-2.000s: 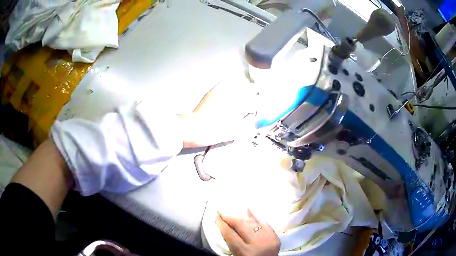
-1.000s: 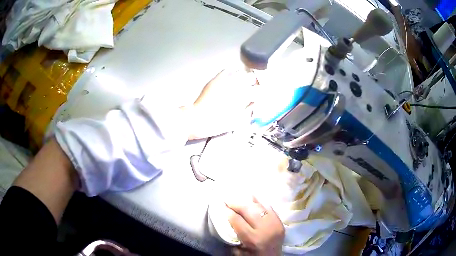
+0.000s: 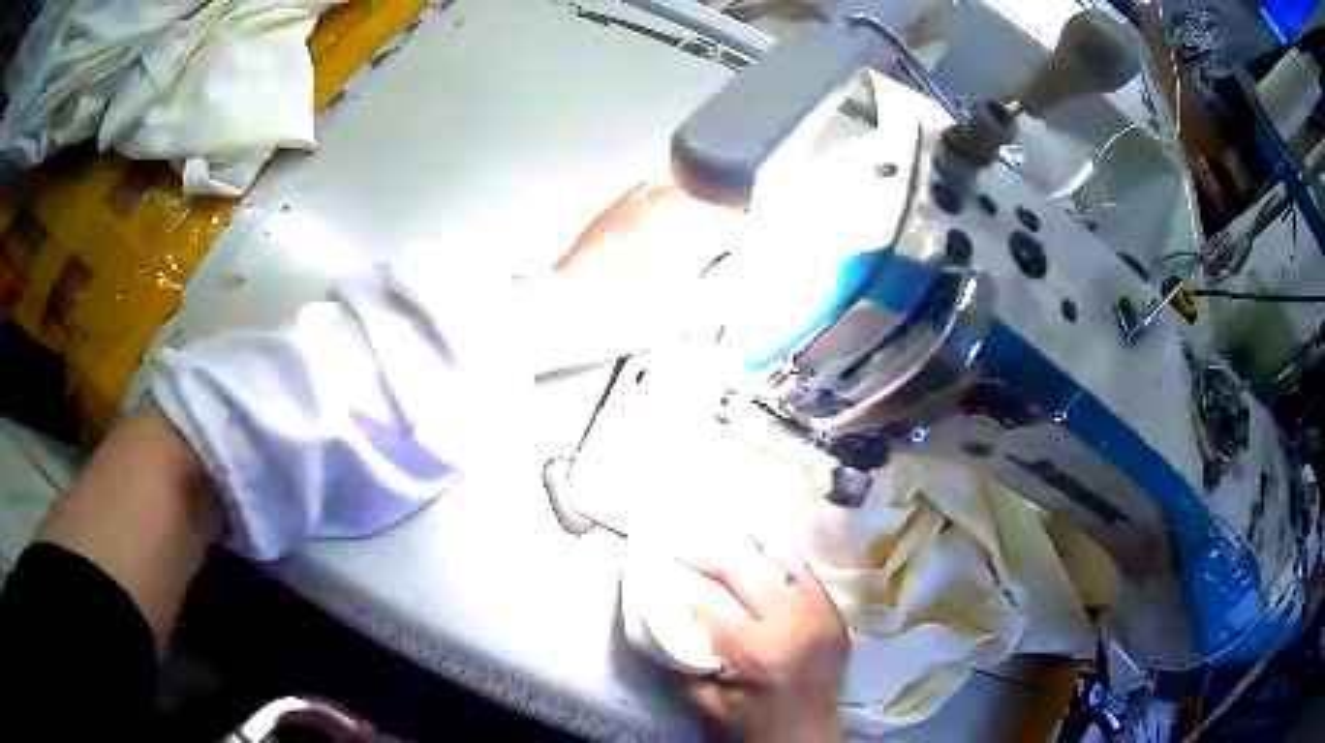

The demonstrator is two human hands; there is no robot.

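Note:
A cream garment piece lies bunched right of and below the needle area of the sewing machine; its part nearest the needle is washed out white. My right hand is at the table's front, fingers closed on a folded edge of the cloth. My left hand lies left of the machine head, under the lamp; glare washes out most of it, so its fingers and anything in them cannot be made out. The presser foot area shows as small shiny parts; the needle itself is not clear.
The grey lamp arm hangs above the left hand. A crumpled cream-white cloth pile lies upper left on a yellow-brown taped package. The slide plate outline shows in the white table. A pale tapered knob stands on the machine head.
My right hand has moved right and slightly up with the cloth edge. My left hand has moved a little up, and more of the dark plate outline shows. The whole view has shifted slightly.

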